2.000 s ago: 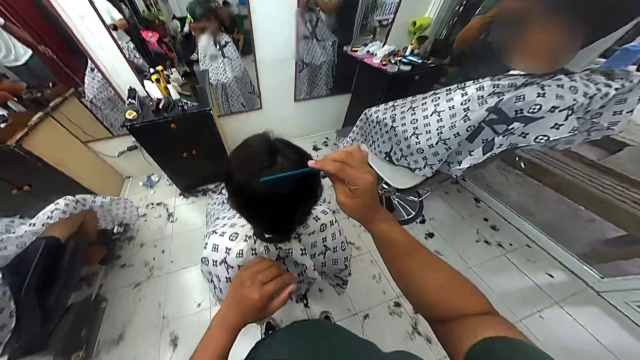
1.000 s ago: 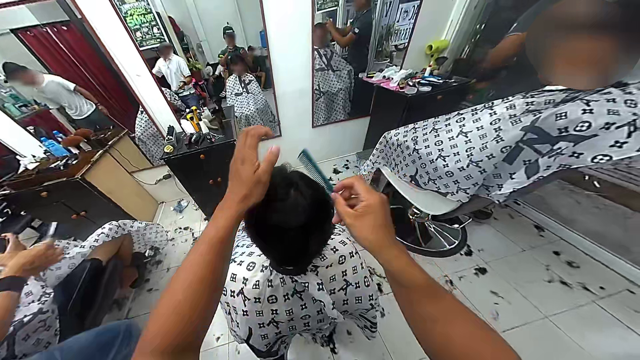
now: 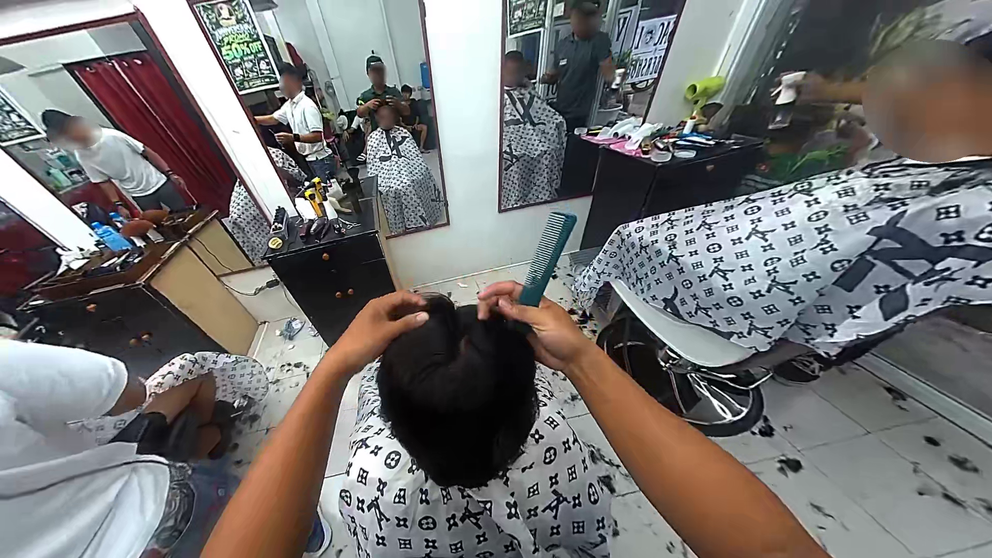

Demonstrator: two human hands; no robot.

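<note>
Below me sits a person whose dark hair [image 3: 457, 395] faces the camera from above, with a white patterned barber cape [image 3: 473, 519] around the shoulders. At the front left of the head, my left hand [image 3: 380, 329] touches the hair, fingers bent; whether it pinches a lock cannot be told. My right hand [image 3: 542, 322] is at the front right of the hair and holds a teal comb [image 3: 549, 256], which points up with its teeth to the left. The two hands are apart, and the hair parts between them. Mirrors [image 3: 403, 178] ahead reflect the seated person.
To the right, another caped person reclines in a barber chair [image 3: 690, 333]. A person in a white shirt [image 3: 62, 434] stands close at left. Black cabinets [image 3: 329, 271] hold clippers and tools; a green hair dryer [image 3: 704, 89] rests at the back right. Cut hair lies on the tiles.
My left hand has come down from above the head onto the hair. The comb, earlier slanted left, now points up in my right hand. The white-shirted person has come into view at near left.
</note>
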